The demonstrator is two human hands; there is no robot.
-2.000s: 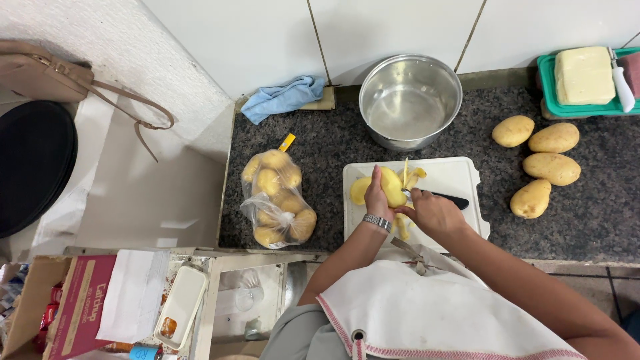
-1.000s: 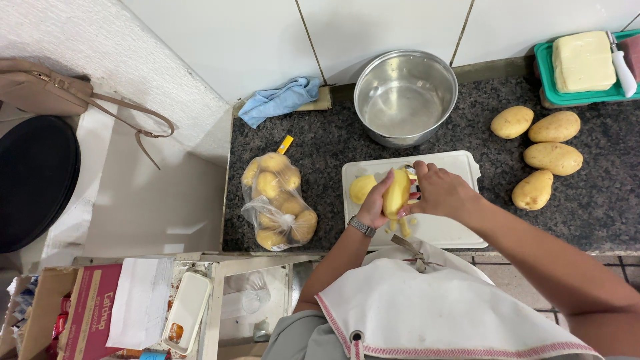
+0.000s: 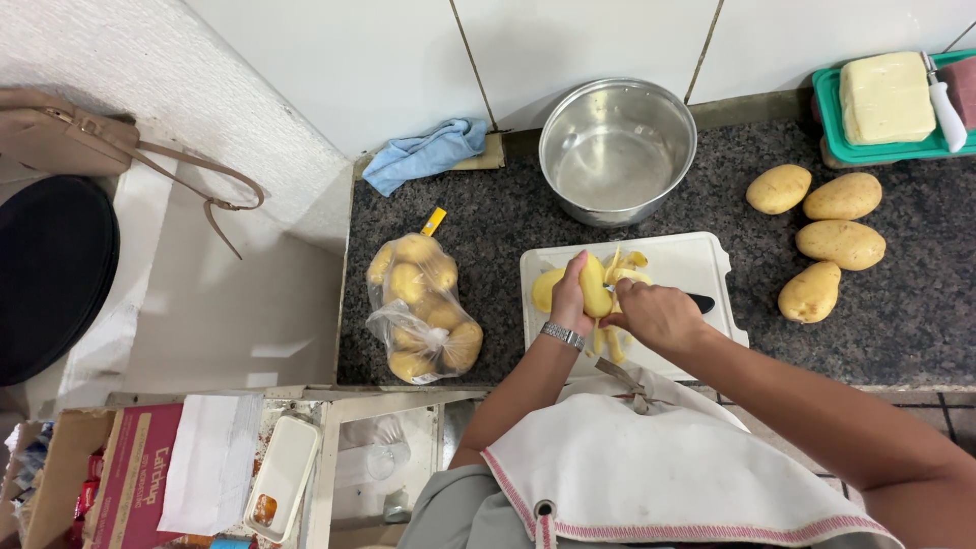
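My left hand (image 3: 572, 297), with a metal watch at the wrist, grips a mostly peeled potato (image 3: 595, 287) above the white cutting board (image 3: 709, 255). My right hand (image 3: 654, 311) is closed on a small peeler, largely hidden by the fingers; its metal tip touches the potato's right side. Another peeled potato (image 3: 545, 290) lies on the board behind my left hand. Strips of potato peel (image 3: 614, 345) are scattered about below and beyond the hands. A knife's black handle (image 3: 700, 303) shows to the right of my right hand, its blade hidden.
A steel pot (image 3: 616, 152) stands behind the board. Unpeeled potatoes (image 3: 840, 245) lie at right, near a green tray (image 3: 831, 114) with a cheese block and a white-handled utensil. At left are a bag of potatoes (image 3: 427, 305) and a blue cloth (image 3: 427, 152). An open drawer is below.
My right hand was raised at the potato's upper end one second ago; now it is lower, at its right side. The knife's handle, hidden then, shows again.
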